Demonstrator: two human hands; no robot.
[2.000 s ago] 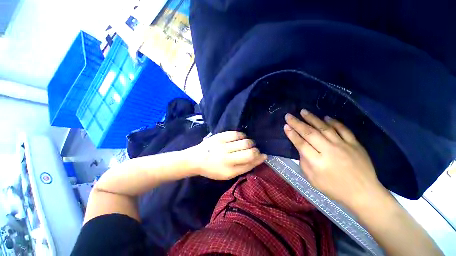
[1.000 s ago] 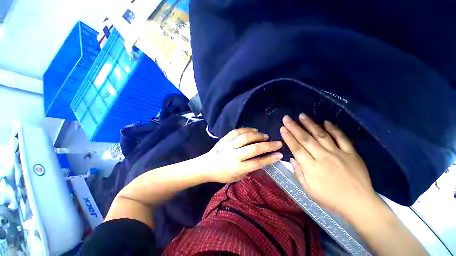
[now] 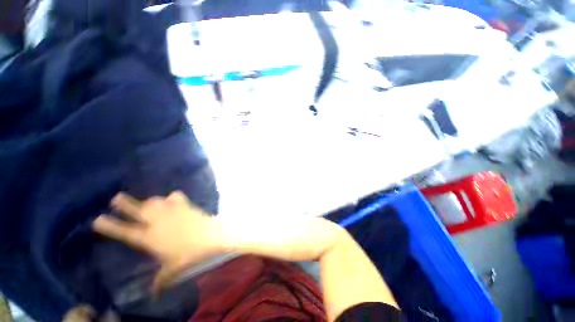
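Note:
The dark navy garment (image 3: 107, 119) lies in a large bundle over the left part of the view. My right hand (image 3: 157, 229), blurred, is over the garment's near part with its fingers spread; it grips nothing that I can see. A small blurred piece of my left hand (image 3: 81, 313) shows at the bottom left edge; its fingers are hidden or cut off. The white sewing machine (image 3: 252, 47) with a blue stripe stands beside the garment; its needle area cannot be made out.
The overexposed white table (image 3: 284, 170) spreads right of the garment. A blue crate (image 3: 441, 251) with dark cloth in it stands at the lower right. A red plastic object (image 3: 492, 200) is beyond it. My red-checked lap (image 3: 252, 292) is at the bottom.
The view has swung to the right, bringing in the machine, blue crate and red object. My left hand has nearly left the picture. My right hand's fingers are spread wider.

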